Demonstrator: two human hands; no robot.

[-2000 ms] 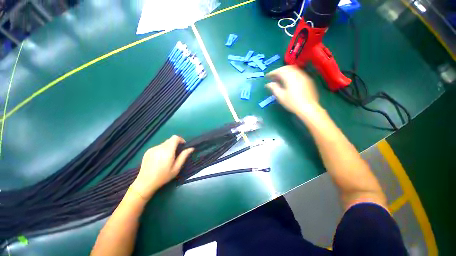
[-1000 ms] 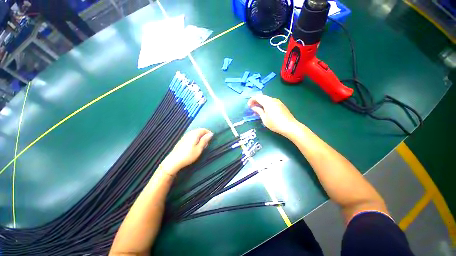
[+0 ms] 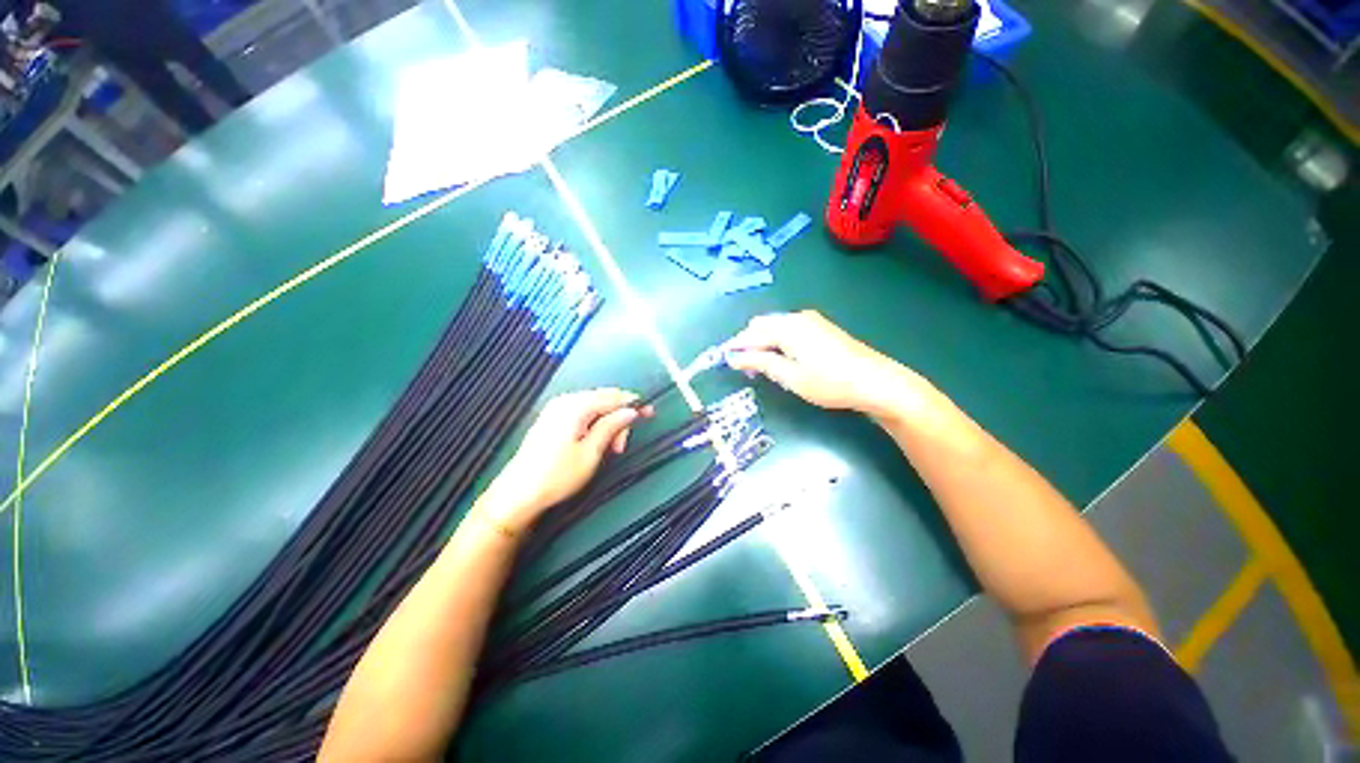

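Note:
My left hand [image 3: 574,447] is shut on a black cable near its end, above the bundle of bare-lug cables [image 3: 627,544]. My right hand [image 3: 798,362] pinches the lug end of that cable, with a bit of blue at the fingertips; the fingers partly hide it. The silver lugs [image 3: 731,425] of the other cables lie just below. Two cables lie apart nearer the table's edge. A bundle with blue sleeves [image 3: 545,286] on its ends lies to the left. Loose blue heat-shrink sleeves [image 3: 734,243] lie in a small pile beyond my right hand.
A red heat gun [image 3: 925,201] lies at the right, its black cord [image 3: 1096,313] looped near the table's right edge. A round black fan [image 3: 788,45] and a blue bin [image 3: 1002,27] stand behind, with a white cord beside them. White paper sheets [image 3: 455,127] lie at the far side. A person stands beyond.
My right hand has moved from the sleeve pile down to the cable end. My left hand has let the bundle lie and taken one cable. The camera view has shifted.

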